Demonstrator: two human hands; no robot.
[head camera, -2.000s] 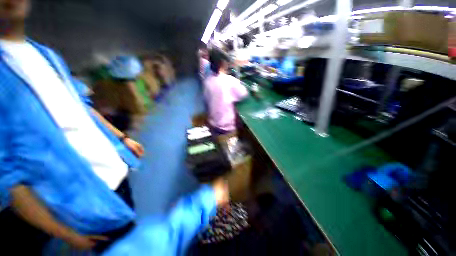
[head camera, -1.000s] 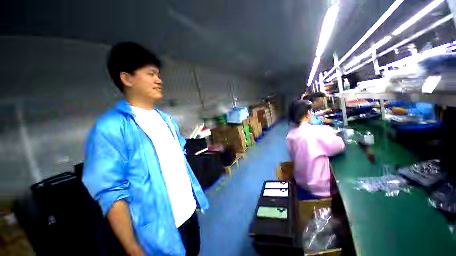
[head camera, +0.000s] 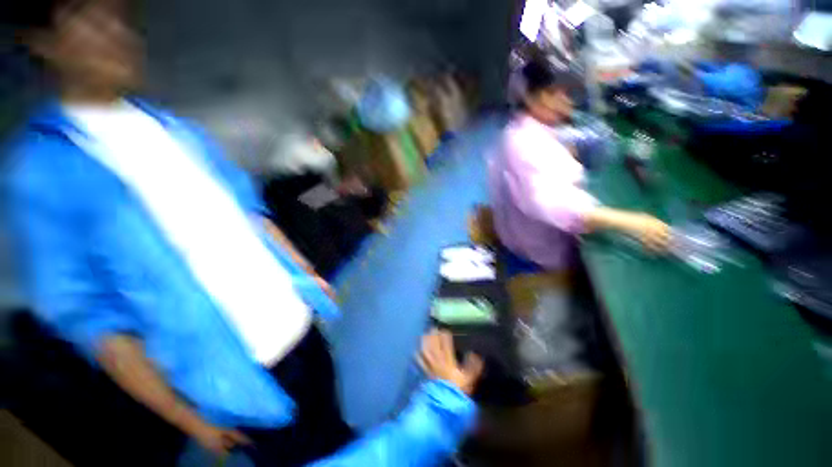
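The frame is blurred. My left hand (head camera: 447, 362), in a blue sleeve, reaches in from the bottom centre. Its fingers are apart and nothing shows in it. Just beyond the hand stand stacked black trays (head camera: 474, 339) with a green panel (head camera: 463, 311) and a white panel (head camera: 467, 264) on top. I cannot tell whether the hand touches the stack. My right hand is out of the picture.
A person in a blue jacket (head camera: 164, 237) stands close at left. A person in pink (head camera: 538, 187) reaches over the green workbench (head camera: 702, 356) to clear film (head camera: 698, 249). A brown carton (head camera: 556, 410) with clear plastic (head camera: 547, 337) stands beside the bench.
The view has swung down from the aisle. My left hand, absent one second ago, is back in view with fingers spread. The person in pink now stretches an arm over the bench.
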